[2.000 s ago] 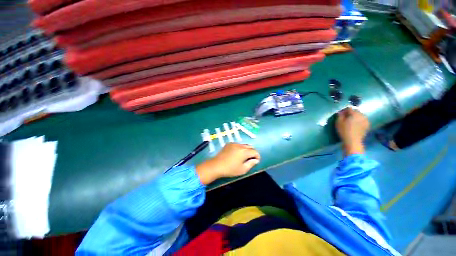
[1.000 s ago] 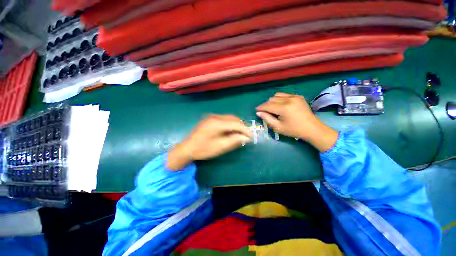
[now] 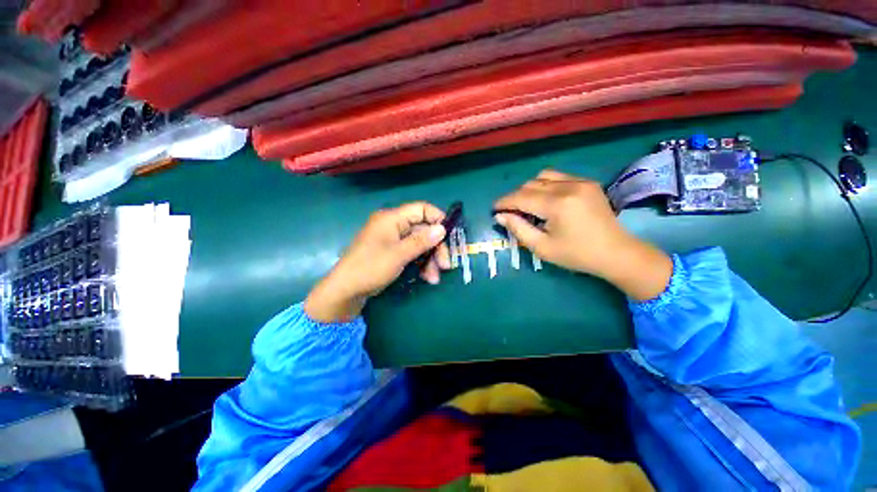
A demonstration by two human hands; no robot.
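Observation:
My left hand (image 3: 389, 252) holds a slim black pen-like stick (image 3: 452, 219) upright and slanted, at the left end of the test flex. The test flex (image 3: 492, 250), a thin orange-yellow strip crossed by white tabs, lies on the green mat between my hands. My right hand (image 3: 577, 226) is over its right part, with a small dark thing (image 3: 520, 217), apparently a display module, pinched at the fingertips and mostly hidden. The driver test board (image 3: 716, 179) lies right of my right hand, with its grey ribbon cable (image 3: 646, 181) running behind that hand. The adapter board is hidden.
A tall stack of red foam trays (image 3: 538, 101) stands behind my hands. A white blister tray of black discs (image 3: 115, 135) is back left; clear trays (image 3: 62, 298) and white paper sheets (image 3: 154, 288) are left. Loose modules (image 3: 853, 175) and a black cord (image 3: 867, 240) lie right.
My right hand has come from the loose modules at the right to the flex. My left hand has taken hold of the black stick, which lay on the mat earlier. The view has shifted.

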